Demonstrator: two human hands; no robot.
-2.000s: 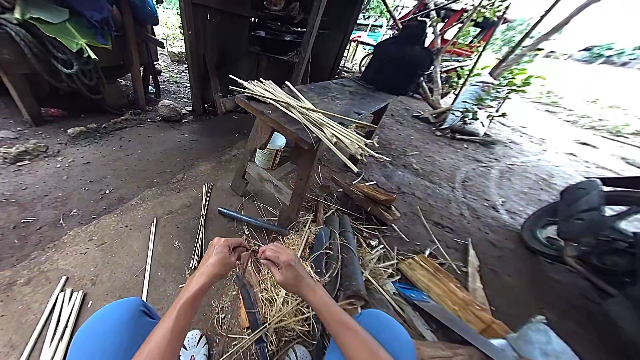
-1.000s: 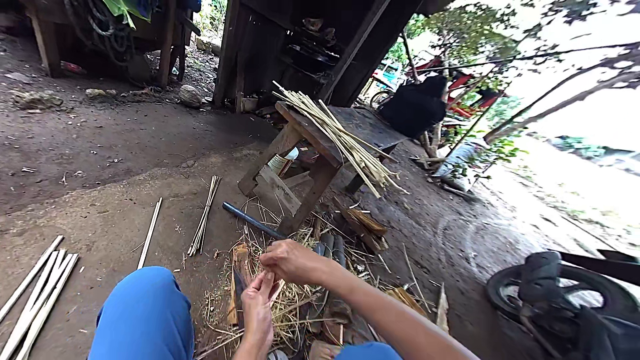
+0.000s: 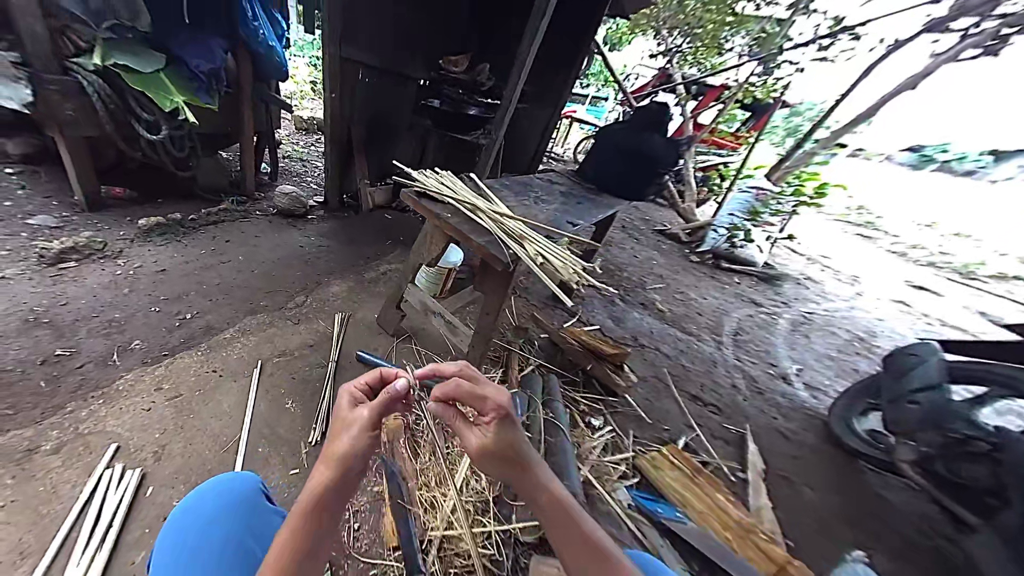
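Observation:
My left hand [image 3: 372, 404] and my right hand [image 3: 472, 412] meet at the fingertips around the top of a thin split strip [image 3: 444, 464], which hangs down toward my feet. Below them lies a dark long blade [image 3: 400, 512] on a piece of wood. A pile of pale shavings [image 3: 456, 496] spreads under my hands. Beyond, a bundle of split sticks [image 3: 512, 228] rests across the end of a wooden bench [image 3: 552, 196]. A smaller bundle of thin sticks [image 3: 330, 376] lies on the ground left of my hands.
Several pale sticks [image 3: 96, 512] lie at lower left, a single one [image 3: 249, 416] nearer my knee. Right are dark pipe-like lengths [image 3: 560, 432], split firewood [image 3: 712, 504], a handsaw [image 3: 680, 524] and a motorcycle wheel [image 3: 864, 408]. A white bucket [image 3: 438, 272] stands under the bench; a dark-clothed person [image 3: 632, 152] is behind it.
My hands were apart in height one second ago, the right above the left; now they are level, with fingertips together on the strip. The view has shifted.

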